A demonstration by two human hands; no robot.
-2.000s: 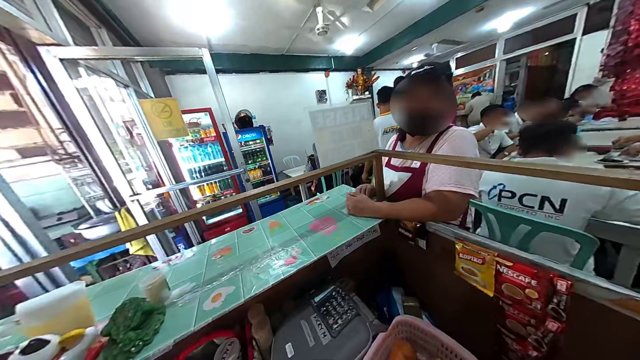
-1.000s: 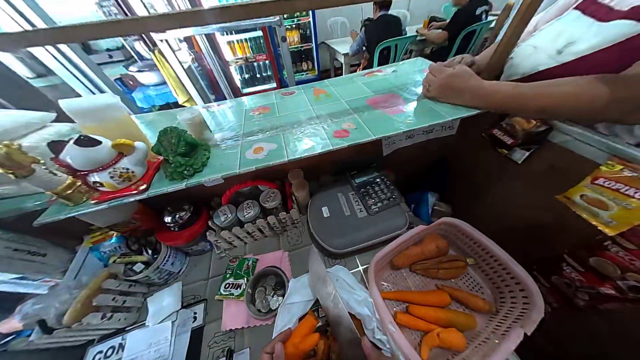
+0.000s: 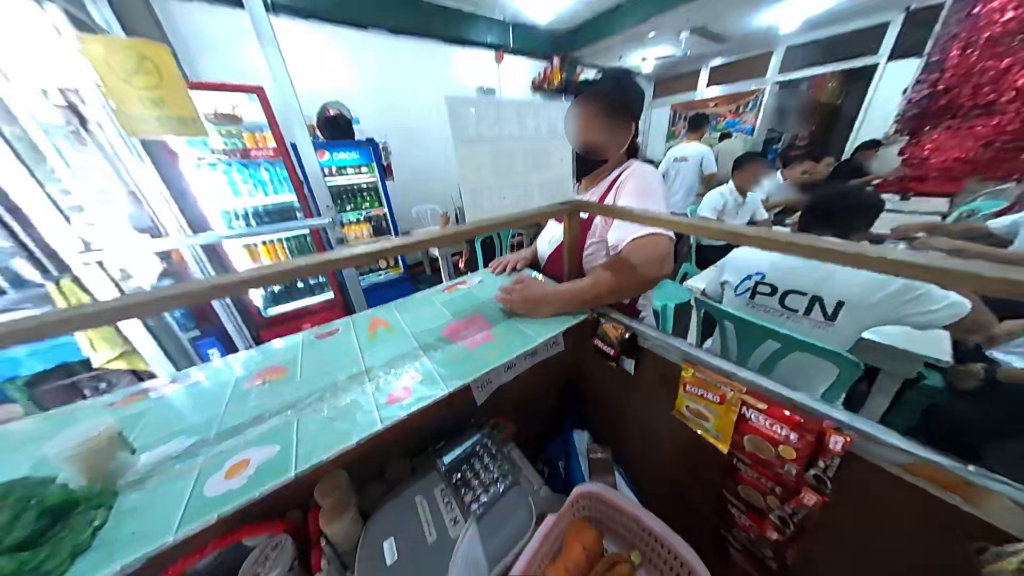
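Note:
Neither of my hands shows in the head view now. At the bottom edge a pink plastic basket (image 3: 632, 520) holds carrots (image 3: 582, 544). Left of it, a pale blade-like tip (image 3: 472, 548) rises from the bottom edge in front of a grey case (image 3: 400, 520); what holds it is out of view. A black calculator (image 3: 478, 470) lies on the case. Above these runs the counter with a green patterned cover (image 3: 336, 384), and a person in a red apron (image 3: 596, 232) rests both hands on its far end.
A wooden rail (image 3: 384, 254) crosses above the counter. Coffee sachets (image 3: 772, 448) hang on the right partition. A green leafy-looking thing (image 3: 48, 520) and a plastic cup (image 3: 92, 452) stand at left. Drink fridges (image 3: 360, 208) and seated people (image 3: 840, 280) are beyond.
The view has swung up, so my hands, seen a second ago at the bottom edge with a knife and a carrot, are out of frame. The person in the apron has turned the head leftward.

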